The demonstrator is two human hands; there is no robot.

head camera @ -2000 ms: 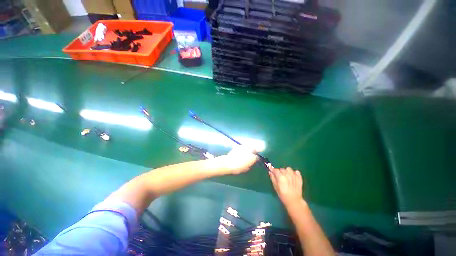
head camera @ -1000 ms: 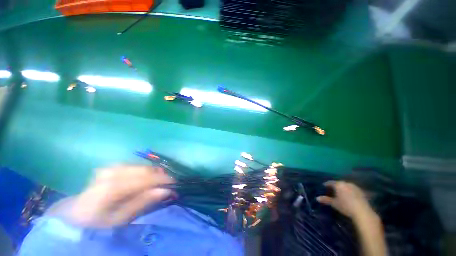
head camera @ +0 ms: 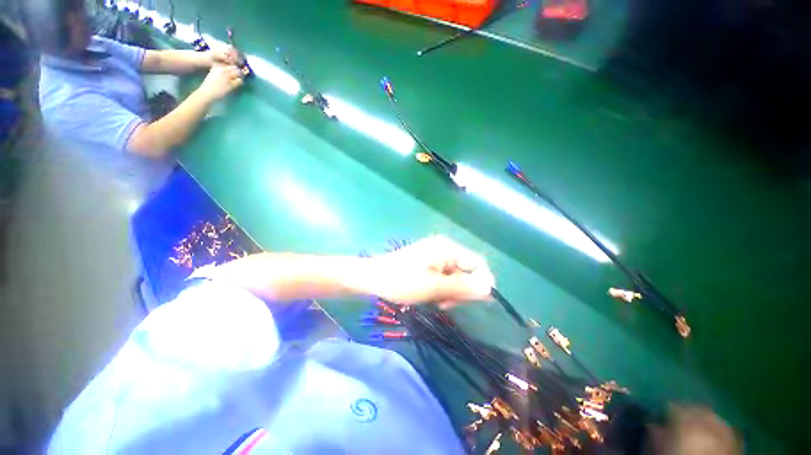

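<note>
My left hand (head camera: 445, 274) is closed around a black cable lead (head camera: 509, 307) above the near worktop; the lead's end points down to the right, near copper tips. Below it lies a bundle of leads (head camera: 462, 342), with red and blue tips at left and copper tips at lower right. My right hand (head camera: 698, 433) is blurred and partly cut off at the bottom edge; whether it holds anything cannot be told. Another cable lead (head camera: 578, 227) lies on the green conveyor belt (head camera: 533, 107), its blue tip at upper left and copper tips at lower right.
More leads (head camera: 411, 133) lie spaced along the belt. Another worker (head camera: 98, 98) stands at upper left with both hands at the belt. A blue bin (head camera: 164, 213) holds copper-tipped pieces at left. An orange tray (head camera: 445, 9) and a small box (head camera: 565, 11) are at the far edge.
The view has swung left, bringing the other worker and blue bin into sight. My left hand has moved from the bundle's coloured ends and now holds a lead. My right hand is lower in the picture.
</note>
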